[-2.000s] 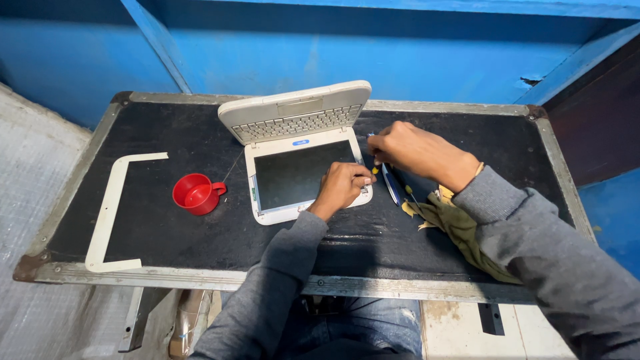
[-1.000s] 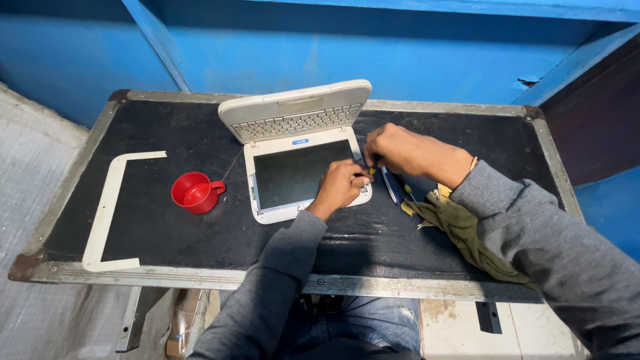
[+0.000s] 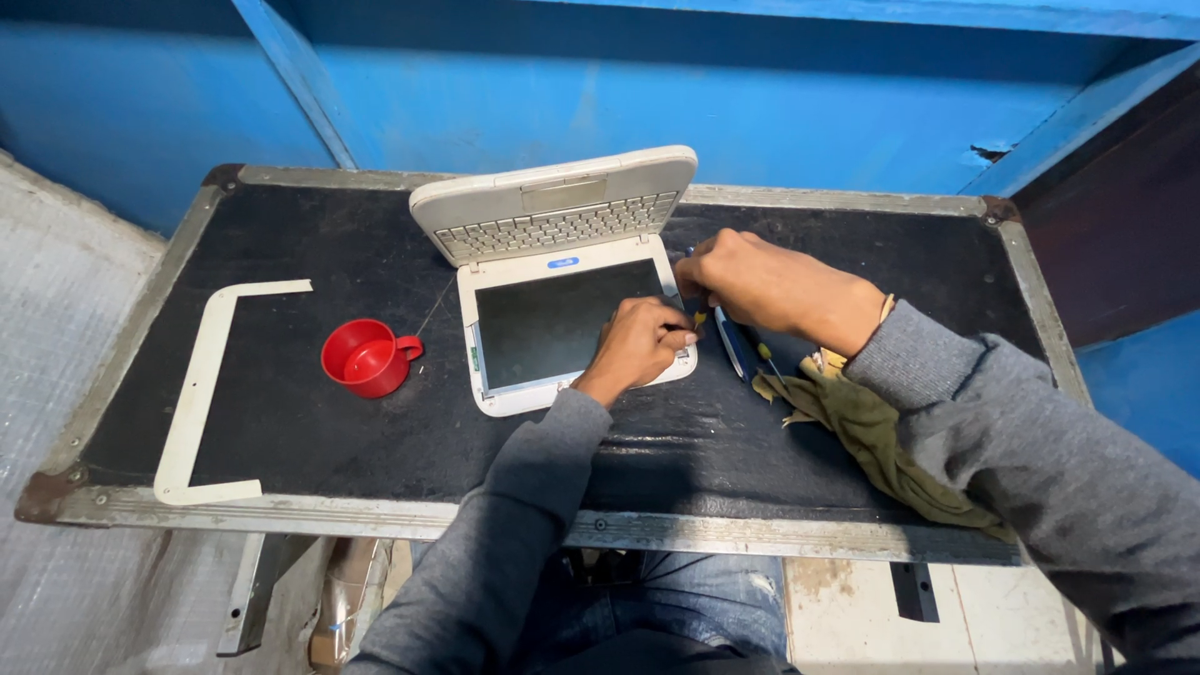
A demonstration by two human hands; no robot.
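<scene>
A small white laptop (image 3: pixel 553 202) lies opened on the black table, its screen panel (image 3: pixel 562 323) flat and its keyboard half raised behind. Part of the bezel around the screen is off. My left hand (image 3: pixel 637 345) rests at the screen's lower right edge, fingers bent; a small yellow-tipped item shows by its fingertips, and whether it is held is unclear. My right hand (image 3: pixel 769 286) is at the right edge of the laptop, fingers pinched together, their tips partly hidden. Beside it lie a blue and white tool (image 3: pixel 731 344) and a thin yellow-ended tool (image 3: pixel 771 364).
A red plastic cup (image 3: pixel 366 358) stands left of the laptop. Farther left lies a cream plastic bezel piece (image 3: pixel 194 384). An olive cloth (image 3: pixel 867 436) lies under my right forearm. The table has a metal edge (image 3: pixel 656 532), with a blue panel (image 3: pixel 562 103) behind.
</scene>
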